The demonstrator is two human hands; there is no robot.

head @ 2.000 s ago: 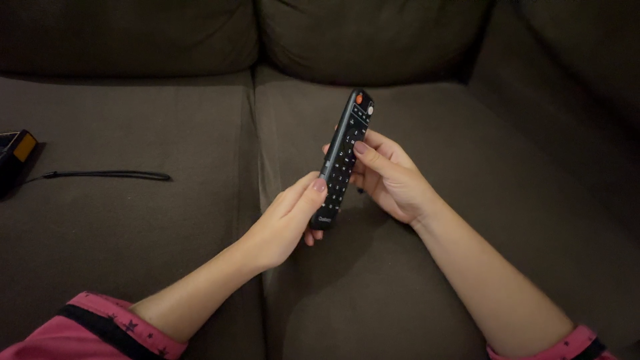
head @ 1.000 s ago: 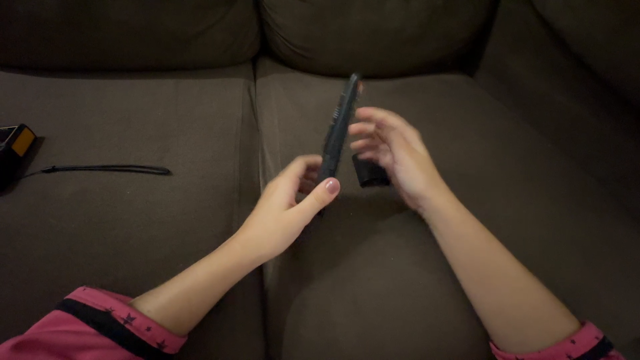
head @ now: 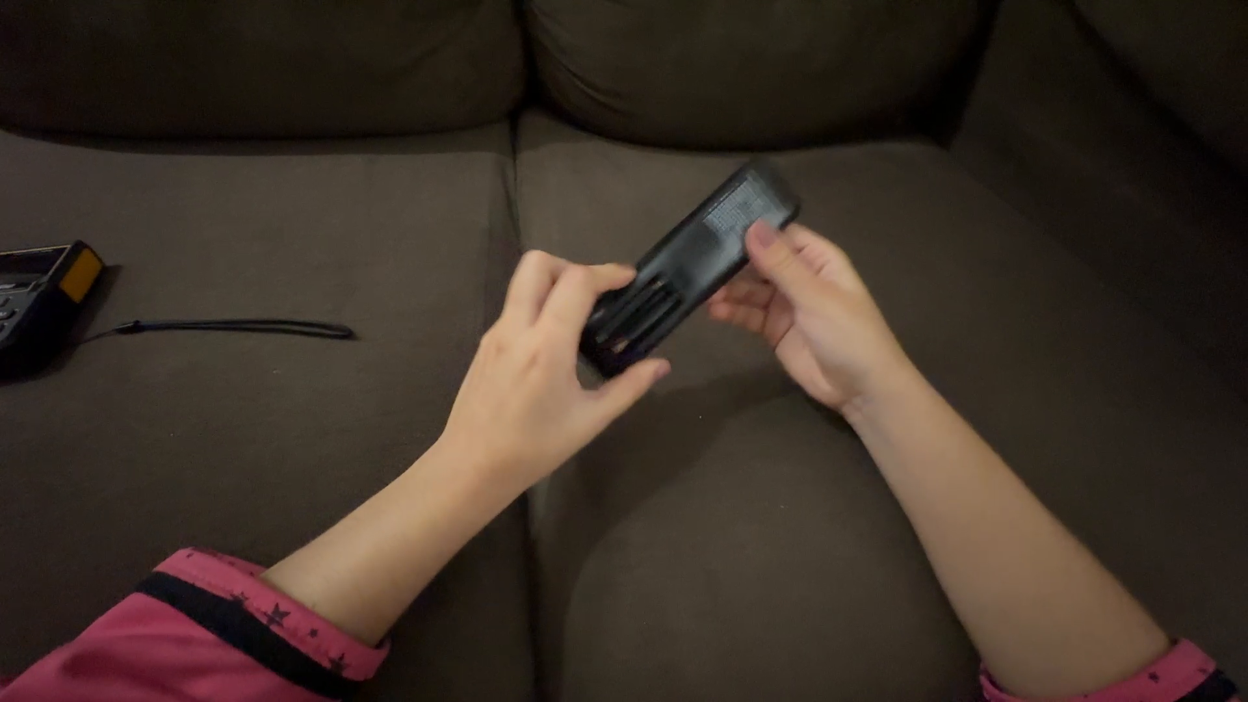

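A black remote control is held in the air above the sofa, tilted, with its back facing up. Its battery compartment, at the lower left end, is uncovered, and whether batteries sit in it cannot be told for sure. My left hand grips that lower end, fingertips on the far edge and thumb by the near corner. Near the upper right end, my right hand pinches the remote's edge with the thumb on its back. A patch of fine print covers part of the back near my right thumb.
A dark fabric sofa seat lies under both hands, with back cushions behind. At the far left rests a black device with a yellow end, its black wrist strap stretched to the right.
The remote has turned from its button side to its back and leans further right. My right hand, off the remote one second ago, holds it again. A dark piece seen near that hand then is out of sight.
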